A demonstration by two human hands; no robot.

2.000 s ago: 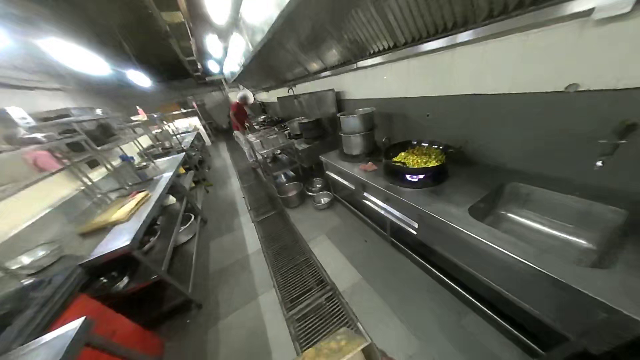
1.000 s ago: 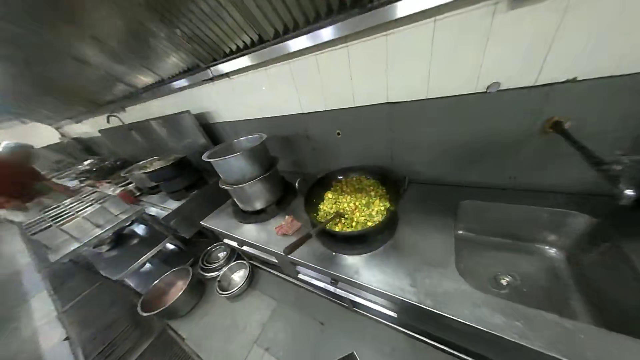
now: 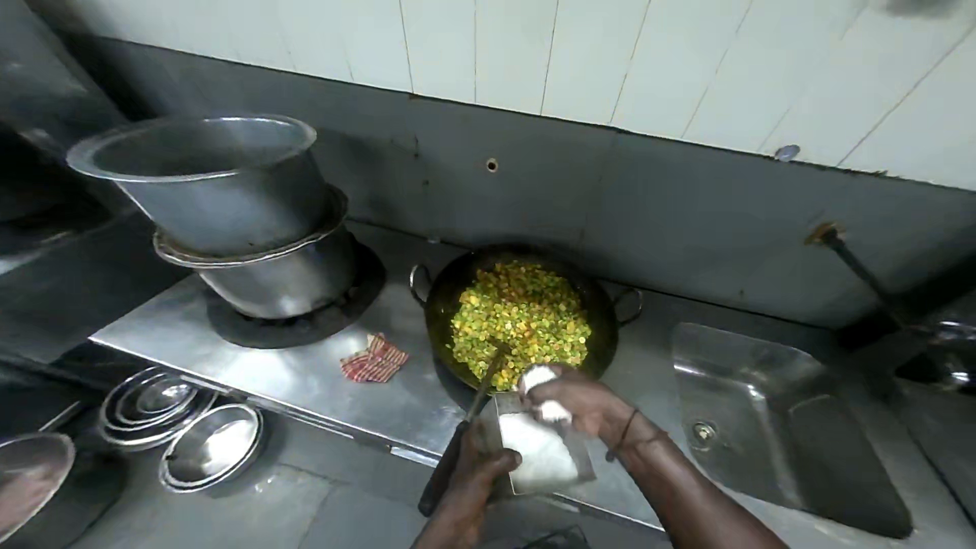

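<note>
A large black kadai with two loop handles stands on the counter, full of chopped green and yellow vegetables. My left hand grips a square metal container of white powder or salt, thumb over its rim. Over the container's far edge, beside the near rim of the kadai, my right hand is closed around a heap of the white substance. A long spatula with a dark handle leans over the kadai's near rim, its end in the vegetables, close to my left hand.
Two stacked metal pots stand on a burner at the left. A red-and-white cloth lies on the steel counter. At the right are a sink and a wall pipe. Steel bowls sit on the floor, lower left.
Both hands have come into view, with the metal container in the left and white substance in the right. The view has moved much closer to the kadai.
</note>
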